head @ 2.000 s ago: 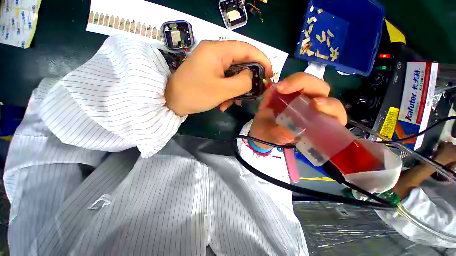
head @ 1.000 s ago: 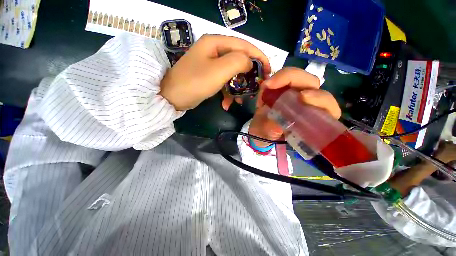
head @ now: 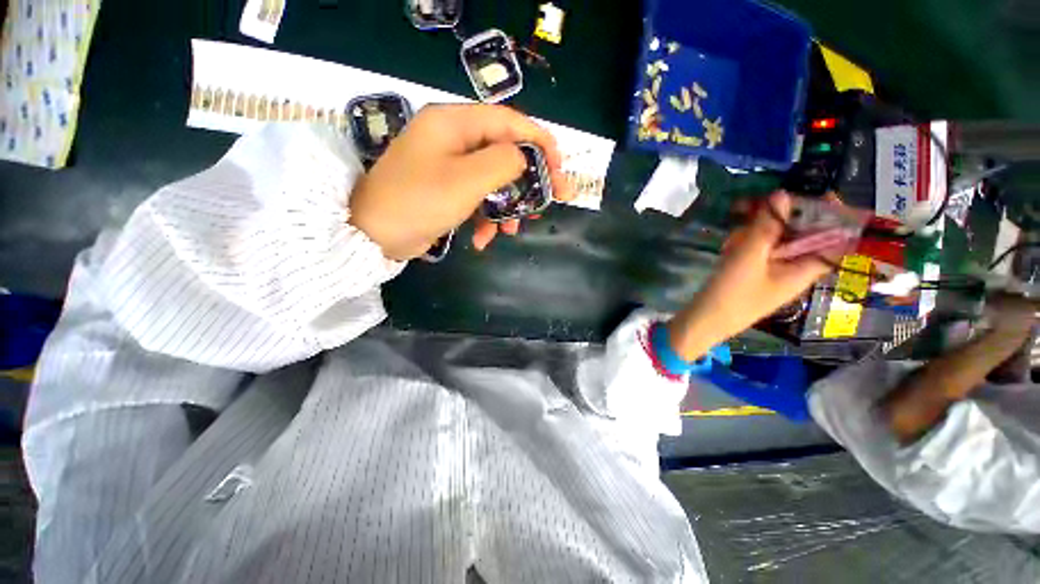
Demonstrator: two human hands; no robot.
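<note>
My left hand (head: 439,177) holds a dark smartwatch housing (head: 520,185) with a silvery rim, its open inside facing up. The fingers cover part of it. My right hand (head: 747,272) is out at the right, its fingers around a blurred, clear and reddish glue syringe (head: 823,226). The syringe's tip and far end cannot be made out. Another housing (head: 378,123) lies beside my left hand on a white liner strip (head: 428,94) with rows of small tan pieces (head: 265,106).
A blue bin (head: 747,86) holds pale-gold bits, with white paper (head: 669,186) beside it. More housings (head: 492,66) and a white-yellow component (head: 550,22) lie at the top. A sticker sheet (head: 43,80) is left. A glue box (head: 912,171), dark controller (head: 846,146) and coworker's arm (head: 947,371) are right.
My right hand has moved right with the syringe, away from the housing. My left hand still holds the housing, slightly further left in view. The view has shifted, showing more at the top.
</note>
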